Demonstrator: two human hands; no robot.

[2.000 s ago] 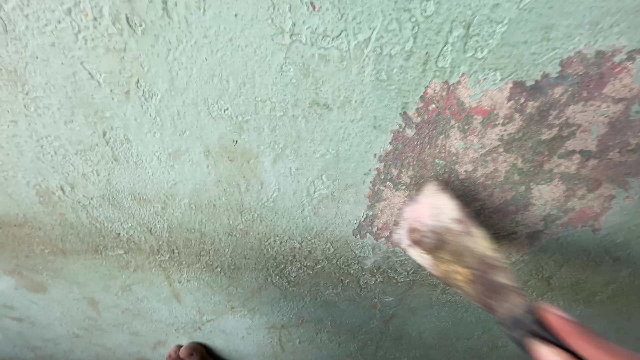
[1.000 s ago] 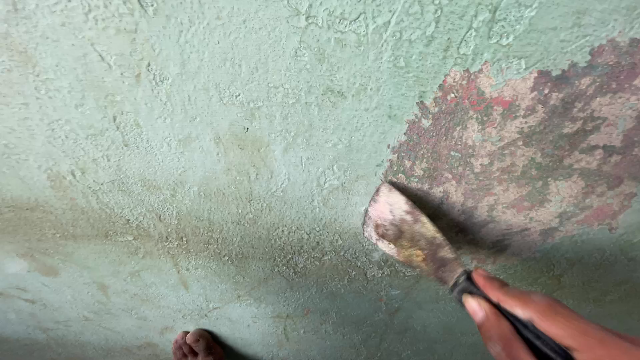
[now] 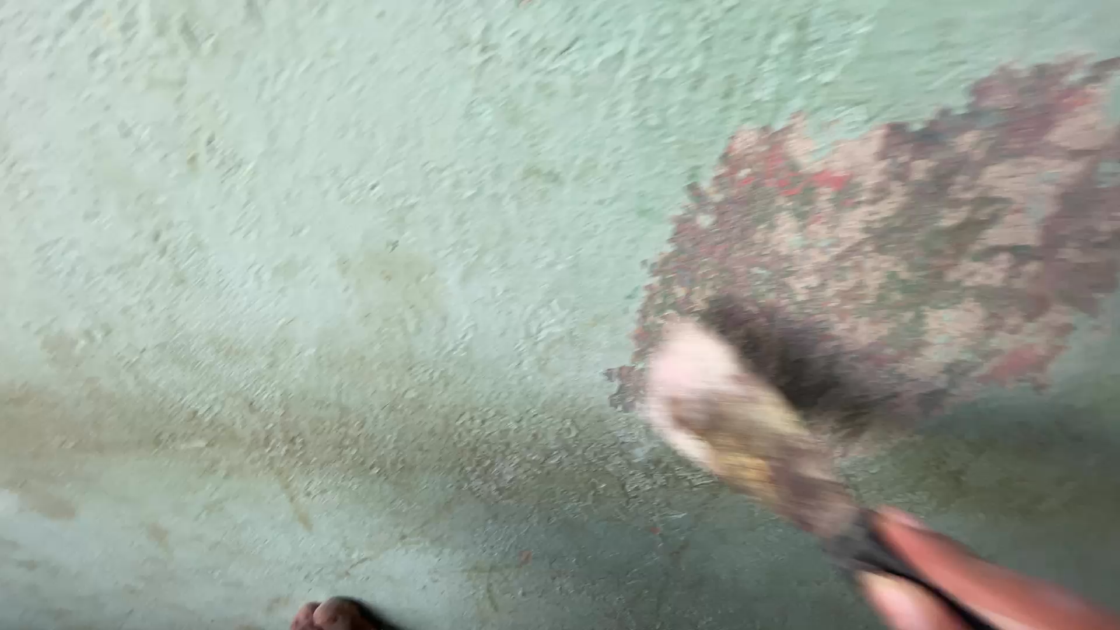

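Observation:
My right hand [image 3: 980, 582], at the lower right edge, is shut on the dark handle of a paint scraper [image 3: 744, 420]. Motion blurs the scraper. Its stained, whitish blade points up and left, over the lower left part of a bare patch [image 3: 945, 227] in the wall's pale green paint. Pinkish, grey and red layers show in that patch. At the bottom left edge, the rounded tips of digits [image 3: 331, 615] appear; whether they are fingers of my left hand or toes, I cannot tell.
Rough, bumpy green painted wall [image 3: 420, 219] fills most of the view. A brownish stained band [image 3: 262, 429] runs across its lower part, with small flakes and grit along it. A dark shadow lies beside the blade.
The scraper blade has shifted a little to the right across the wall. The left tip of the bare patch, covered by the blade a second ago, now shows.

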